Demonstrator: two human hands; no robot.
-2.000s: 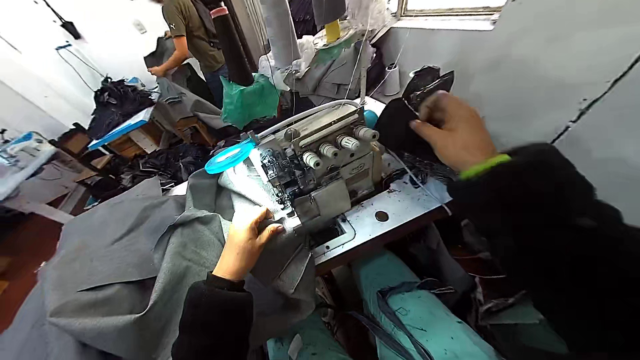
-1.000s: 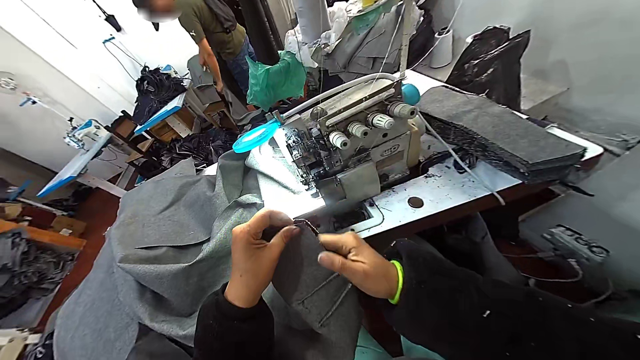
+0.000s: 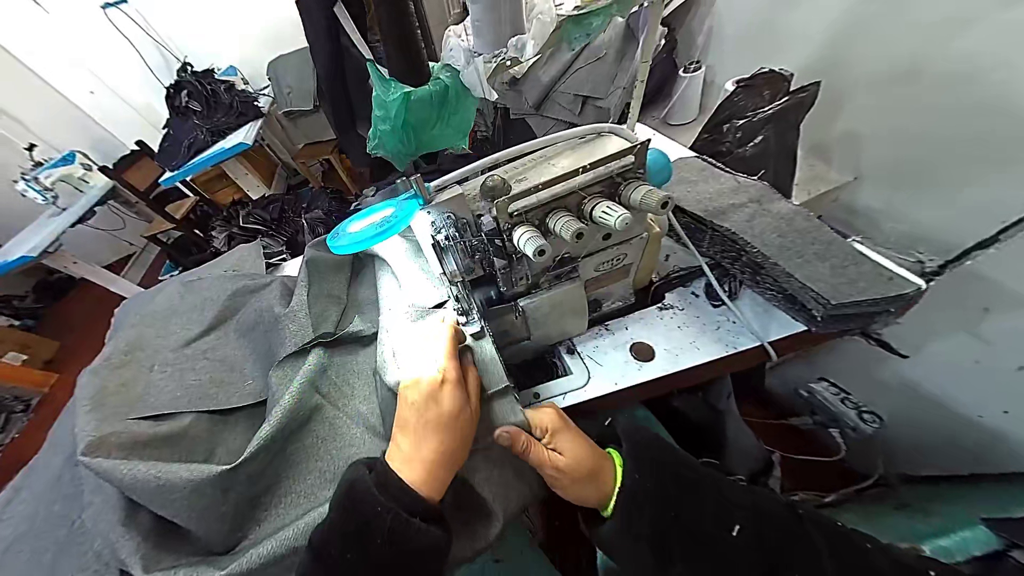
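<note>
Grey fabric (image 3: 208, 344) hangs in folds over the left of the overlock sewing machine (image 3: 560, 232). My left hand (image 3: 436, 404) lies on the fabric just in front of the machine's presser foot (image 3: 472, 320), fingertips in the bright light. Nearer to me, my right hand (image 3: 564, 456) pinches the fabric's edge between thumb and fingers. The edge runs from there up to the foot. A blue ring-shaped plastic part (image 3: 376, 226) sits at the machine's upper left. The needle is too small to make out.
A stack of cut grey fabric pieces (image 3: 784, 232) lies on the table right of the machine, before a black plastic bag (image 3: 756, 128). A green bag (image 3: 420, 112) hangs behind. At the back left stand another sewing machine (image 3: 60, 178) and a heap of dark cloth (image 3: 204, 112).
My right hand was up behind the machine two seconds ago, then came down to the fabric beside my left hand. Now my left hand is at the presser foot, with fabric under it.
</note>
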